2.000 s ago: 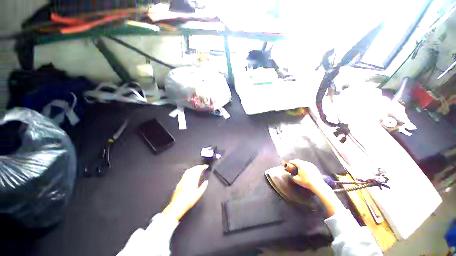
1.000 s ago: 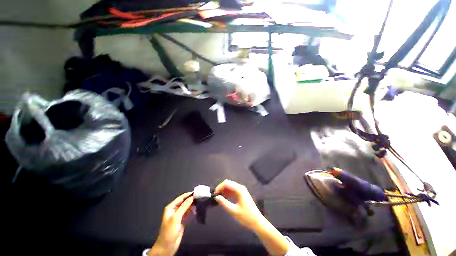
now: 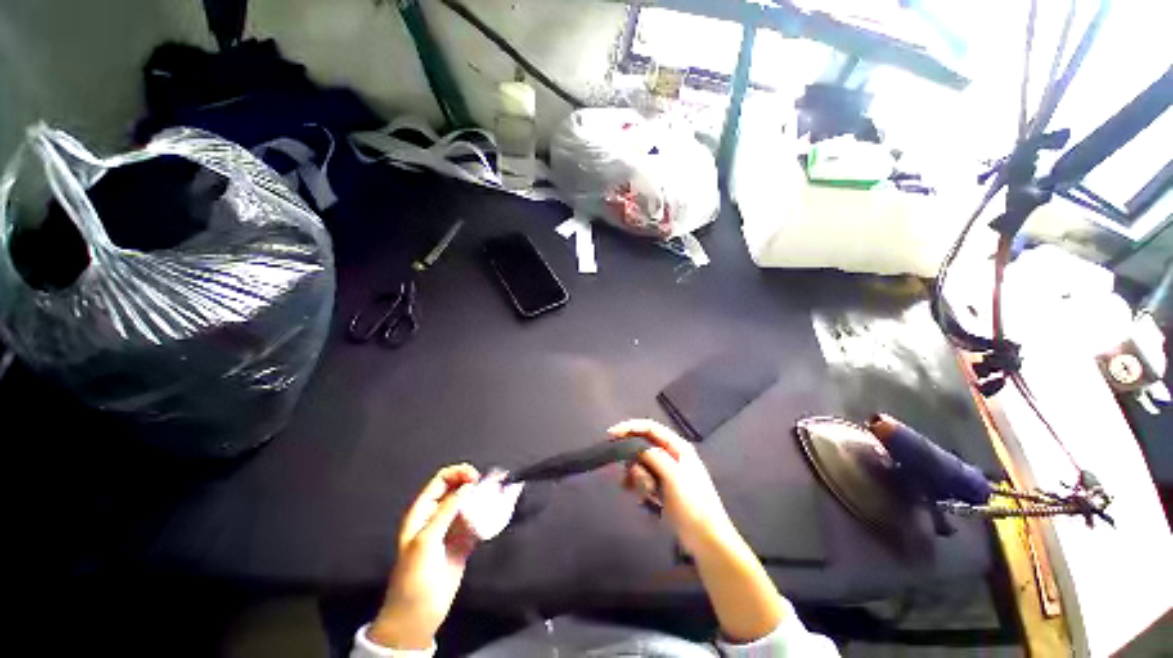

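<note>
My left hand (image 3: 435, 546) holds a small white scrap, likely a ticket (image 3: 489, 506), with one end of a narrow black fabric strip (image 3: 579, 459). My right hand (image 3: 672, 482) grips the other end, and the strip stretches between both hands above the table. A flat black cut piece (image 3: 718, 395) lies on the dark table beyond my right hand. Another black piece (image 3: 772, 527) lies nearer, partly behind my right forearm and barely visible. The iron (image 3: 888, 469) rests on its soleplate to the right, with no hand on it.
A large translucent carrier bag (image 3: 245, 334) stands at left. Black scissors (image 3: 401, 302) lie open beside a smartphone (image 3: 526, 274). A whitish bag of scraps (image 3: 637, 174) and a white box (image 3: 836, 231) stand at the back. The iron's cord (image 3: 1048, 501) runs right.
My right hand has let go of the iron and joined my left hand at the white scrap and black strip. Since then the hands have moved apart, drawing the strip out between them. The view has shifted.
</note>
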